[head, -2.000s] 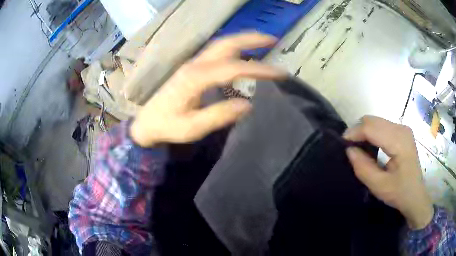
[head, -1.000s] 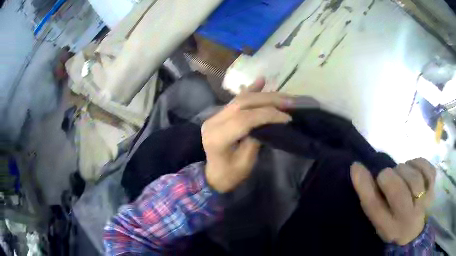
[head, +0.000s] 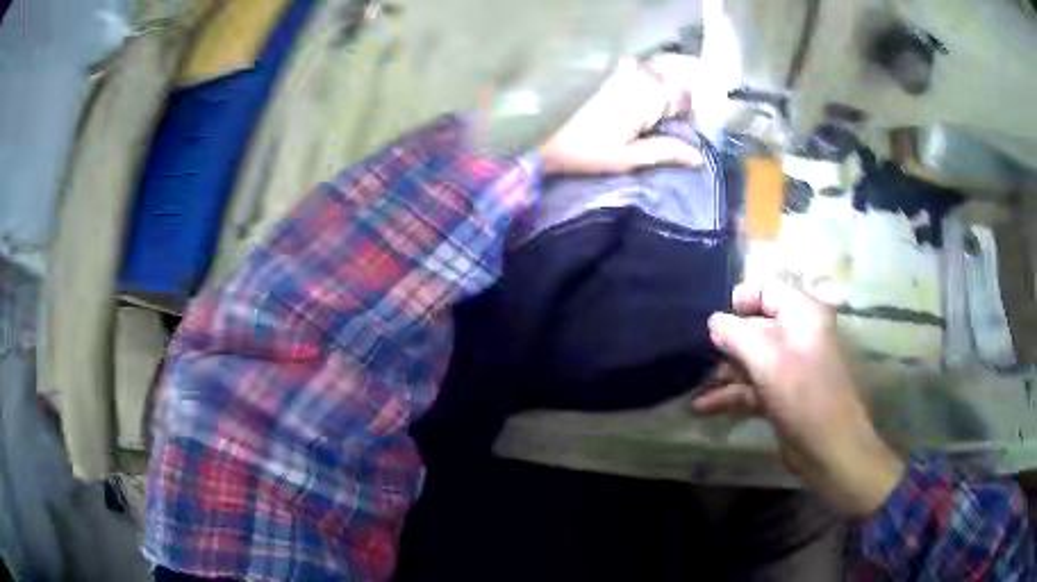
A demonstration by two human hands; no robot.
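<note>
The dark garment (head: 603, 318) lies over the machine table's front edge and hangs down. Its paler grey side (head: 682, 196) shows near the needle area, with a light stitch-like line along its edge. My left hand (head: 637, 125) is at the grey part, thumb on the cloth, its fingers washed out by glare. My right hand (head: 796, 375) is at the garment's right edge, fingers bent; whether it grips the cloth is unclear. A yellow-orange upright piece (head: 763, 198) stands right of the cloth edge. The presser foot cannot be made out.
The worn table edge (head: 614, 446) runs below the garment. Pale machine parts (head: 887, 267) and dark items (head: 904, 199) are at the right. A blue slab (head: 188, 182) and a long beige roll (head: 85, 250) are at the left.
The view has swung toward the machine. The garment, earlier raised between both hands, now lies on the table. My left hand is by the needle area; my right hand is at the cloth's right edge.
</note>
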